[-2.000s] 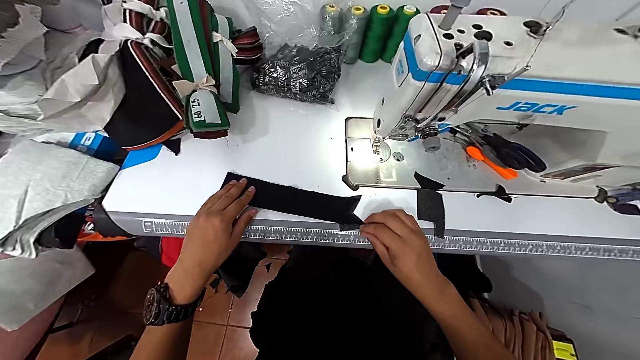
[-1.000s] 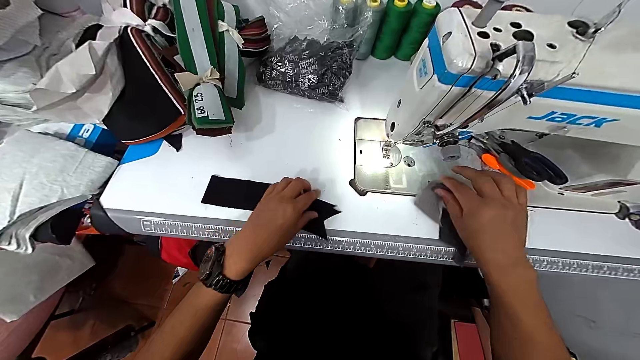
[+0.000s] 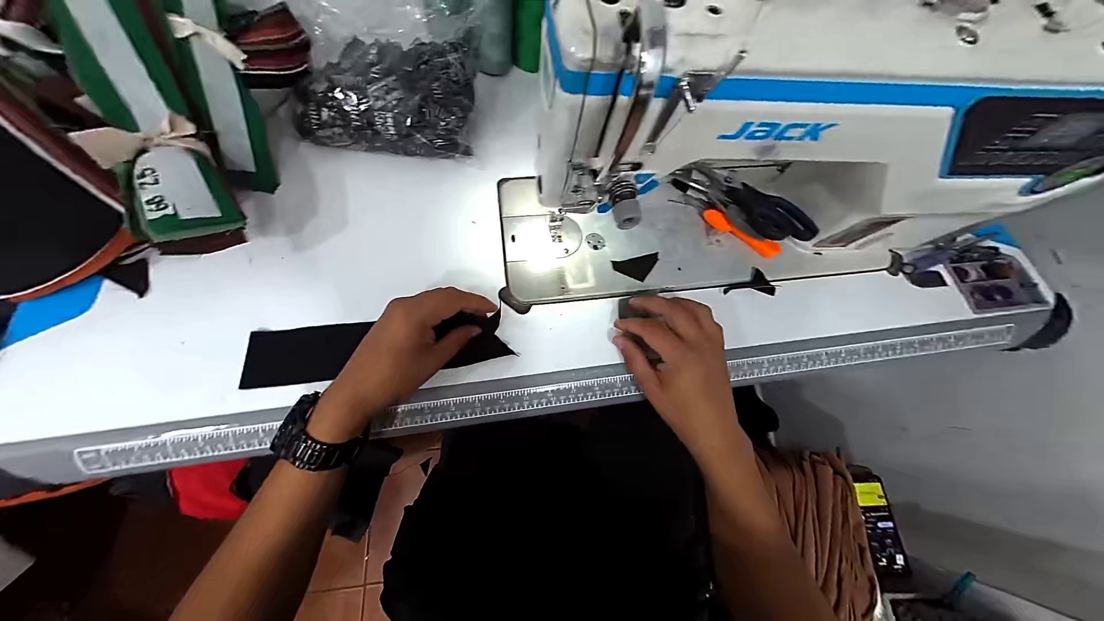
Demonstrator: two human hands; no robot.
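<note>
A black fabric strip (image 3: 302,352) lies along the front of the white sewing table. My left hand (image 3: 414,341), with a dark watch at the wrist, pinches the strip's notched right end between thumb and fingers and lifts its upper edge. My right hand (image 3: 677,345) rests at the table's front edge with curled fingers over a small dark grey fabric piece (image 3: 636,309), mostly hidden beneath them; whether it is gripped is unclear. Behind both hands stands a Jack sewing machine (image 3: 759,112), its needle plate (image 3: 539,237) lit.
Black scraps (image 3: 636,266) and orange-and-black snips (image 3: 746,233) lie on the machine bed. Tied green fabric bundles (image 3: 185,194) and a plastic bag of dark labels (image 3: 388,103) stand behind. A measuring tape (image 3: 535,397) runs along the front edge. A small parts tray (image 3: 996,280) sits at right.
My left hand has shifted from the middle of the strip to its notched end, where a flap is now raised. My right hand, earlier at the strip's end, moved right to the grey piece.
</note>
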